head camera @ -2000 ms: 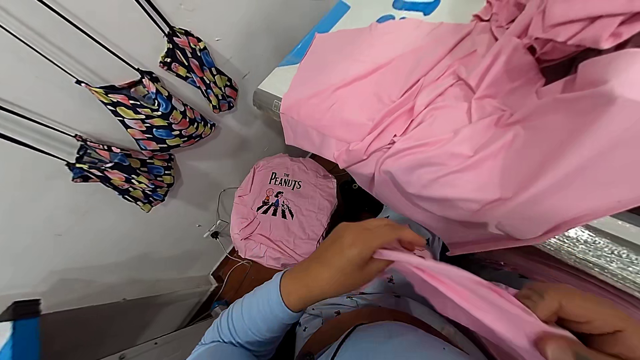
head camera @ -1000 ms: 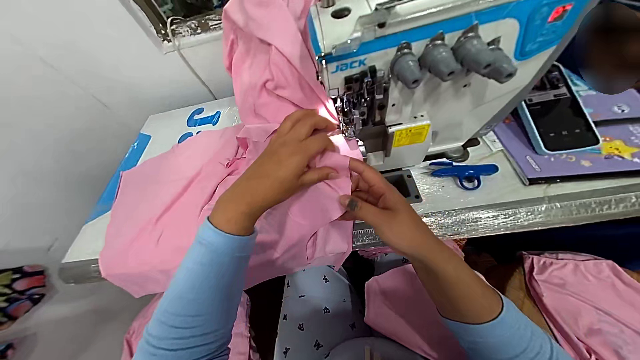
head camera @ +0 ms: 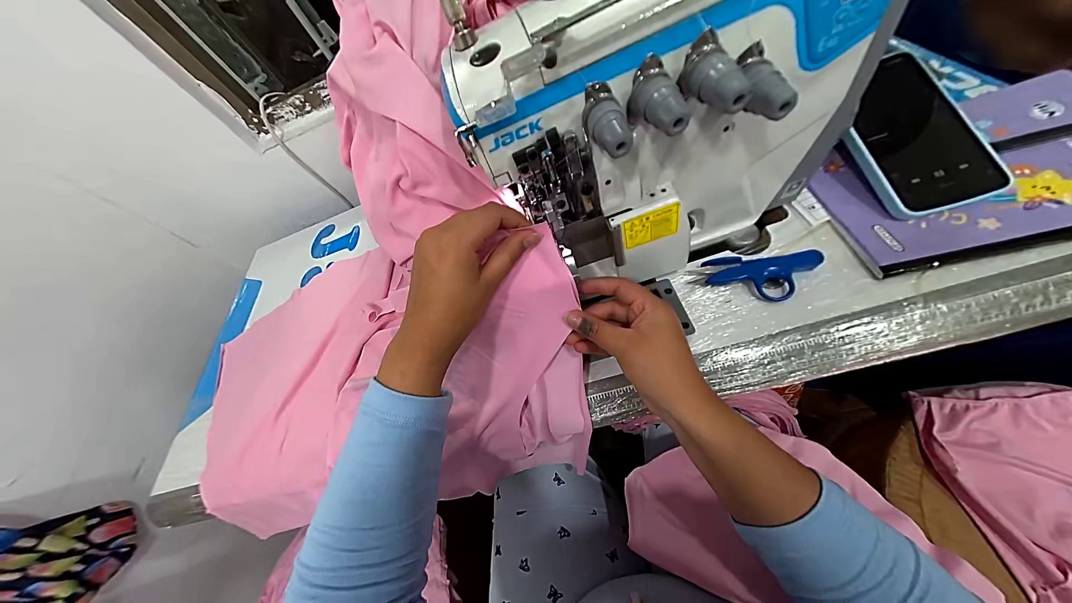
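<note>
Pink fabric [head camera: 494, 360] lies over the front left of the sewing table and runs up past the left side of a white and blue Jack overlock sewing machine [head camera: 712, 159]. My left hand [head camera: 461, 268] pinches the fabric's upper edge between thumb and fingers, close to the lit needle and presser foot area [head camera: 523, 201]. Just right of it, my right hand [head camera: 624, 322] grips the fabric's right edge with thumb and fingertips, in front of the machine's lower cover. The needle itself cannot be made out.
Blue thread snips [head camera: 766, 272] lie on the table right of my right hand. Behind them a phone [head camera: 930, 142] rests on a purple notebook [head camera: 904, 226]. The table's front edge [head camera: 837, 335] is wrapped in shiny film. More pink fabric [head camera: 997, 469] hangs at the lower right.
The view has swung from the wall side to the machine. Both hands, earlier holding pink cloth above the lap, now hold fabric at the machine; in the last second they have stayed there.
</note>
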